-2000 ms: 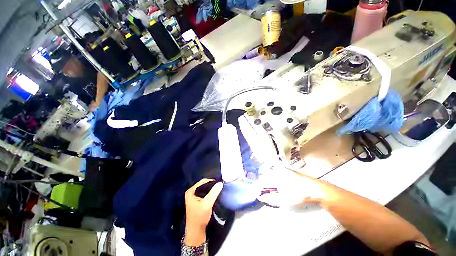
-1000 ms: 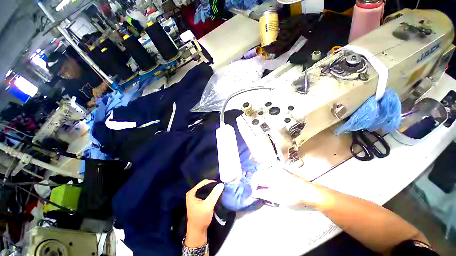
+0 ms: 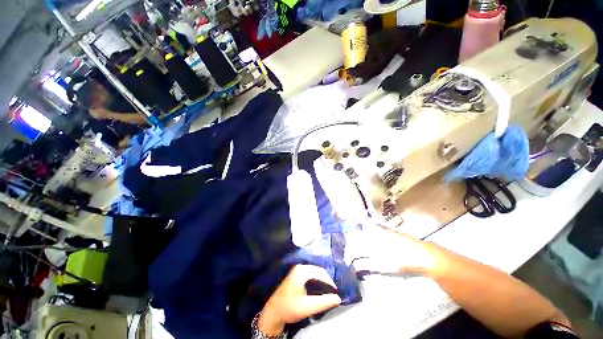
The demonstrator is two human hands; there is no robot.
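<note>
Navy cloth [image 3: 218, 245] lies in a large heap on and left of the white machine table [image 3: 397, 308]. My left hand [image 3: 301, 291], with a patterned band at the wrist, pinches the cloth's near edge between thumb and fingers. My right hand [image 3: 383, 251] is by the needle area, washed out by the lamp; its fingers lie at the cloth edge, and whether they grip it cannot be told. The sewing machine head [image 3: 430, 132] stands above and right of the hands. The white lamp [image 3: 303, 208] covers part of the cloth. The needle is not visible.
Black-handled scissors [image 3: 489, 196] lie behind my right forearm, near the light blue bundle [image 3: 492, 155] and a dish [image 3: 559, 162]. A clear plastic bag [image 3: 291, 119] lies on the cloth. Thread cones [image 3: 215, 59] stand behind. A person [image 3: 109, 109] is at far left.
My left hand has moved right and nearer me, bringing the cloth edge along. Darker blue cloth now shows between the hands. My right hand has barely shifted.
</note>
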